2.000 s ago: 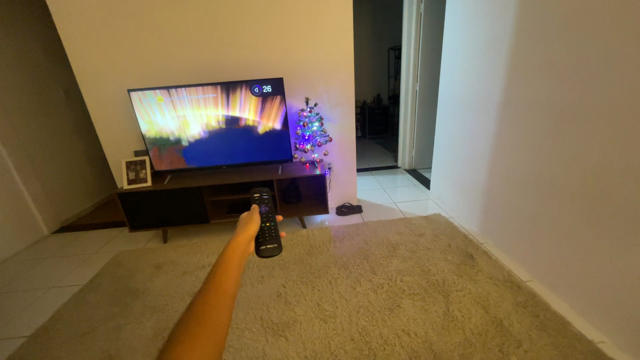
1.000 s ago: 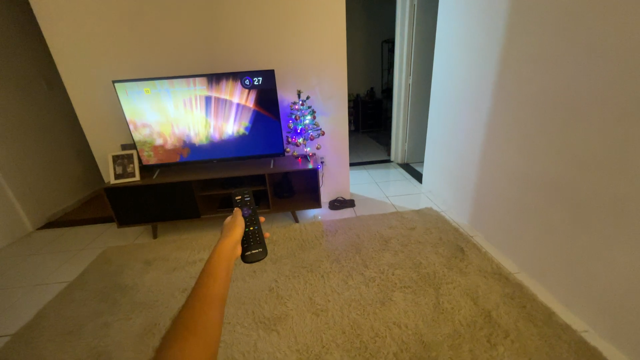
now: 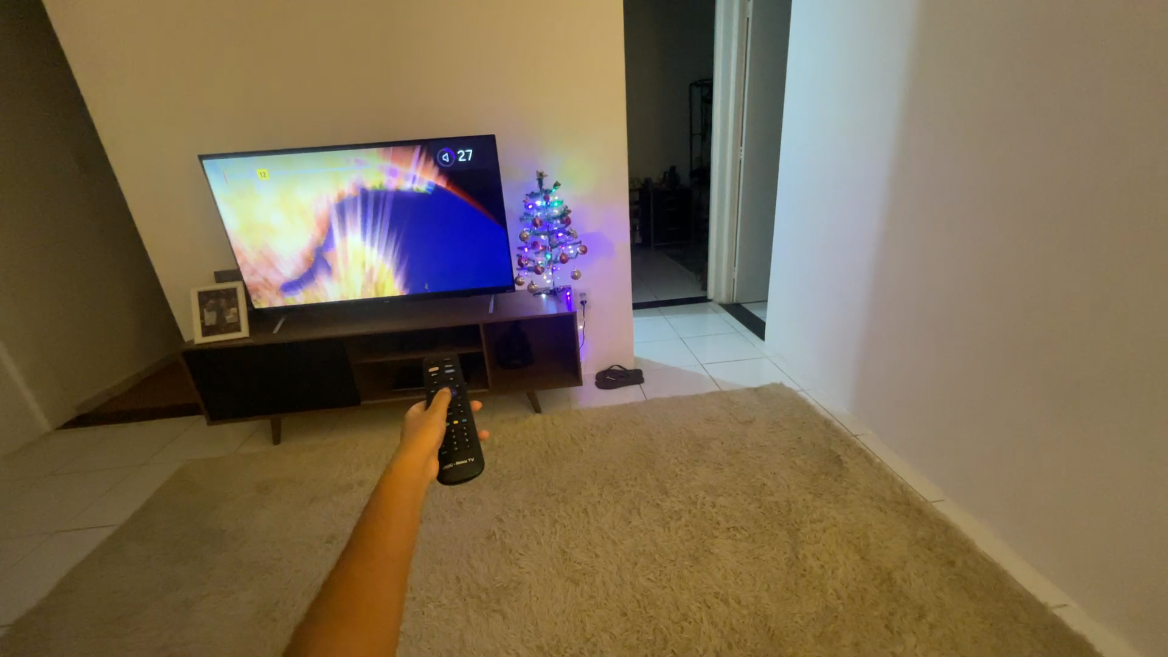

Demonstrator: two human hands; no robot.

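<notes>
My left hand (image 3: 429, 429) is wrapped around a black remote control (image 3: 455, 422), with the thumb on its upper buttons and fingertips showing at its right side. The remote points toward the television (image 3: 365, 224), whose lit screen shows a bright picture with a volume marker in its top right corner. Below the television stands a dark wooden TV stand (image 3: 274, 383), partly behind the remote. On its left end is a white-framed photo (image 3: 220, 312); a small lit Christmas tree (image 3: 549, 237) is at its right end. My right hand is out of view.
A beige shaggy rug (image 3: 657, 529) covers much of the tiled floor. Dark flip-flops (image 3: 620, 376) lie on the tiles right of the stand. Beyond them a doorway (image 3: 671, 182) leads to a dark room. A white wall (image 3: 985, 274) runs along the right side.
The picture on the television has changed, and the number beside its volume marker rose between the two earlier frames. My left hand still holds the remote.
</notes>
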